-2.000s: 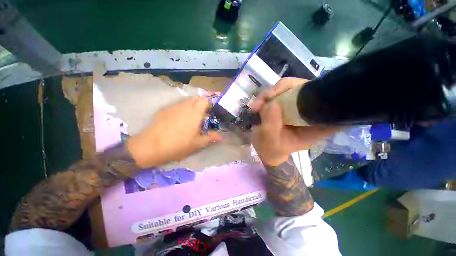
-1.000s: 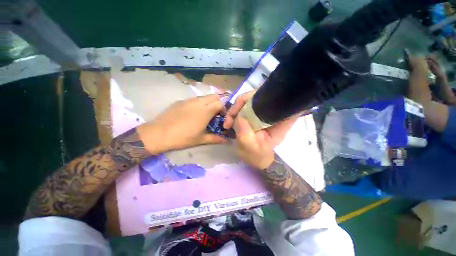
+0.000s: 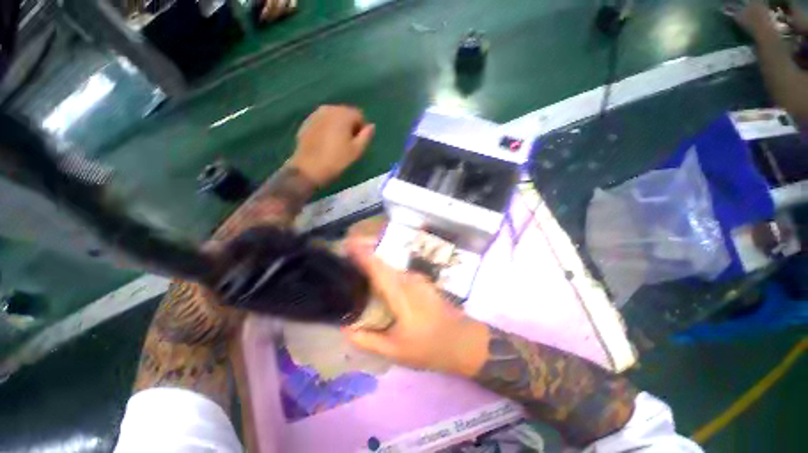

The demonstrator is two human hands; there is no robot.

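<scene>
My right hand (image 3: 421,314) is closed around the tan nose of the electric screwdriver (image 3: 297,274), above the torn pink cardboard (image 3: 483,398). The driver's black body points left, blurred, with a ribbed arm behind it. My left hand (image 3: 332,142) is reached out over the green belt, beyond the pale rail, fingers curled. Whether it holds anything is hidden. The screw feeder (image 3: 465,181), white top and dark window, stands just beyond my right hand. The unit seen earlier between my hands does not show.
Small black units stand on the belt: one behind the feeder (image 3: 471,49), one left of my forearm (image 3: 221,180), one farther right (image 3: 611,16). A clear plastic bag (image 3: 656,230) lies against a second feeder (image 3: 766,164). Another person's arm (image 3: 780,62) shows at the upper right.
My left hand has left the unit and moved forward over the belt. The driver has swung from the upper right to the left, still in my right hand. The view has turned.
</scene>
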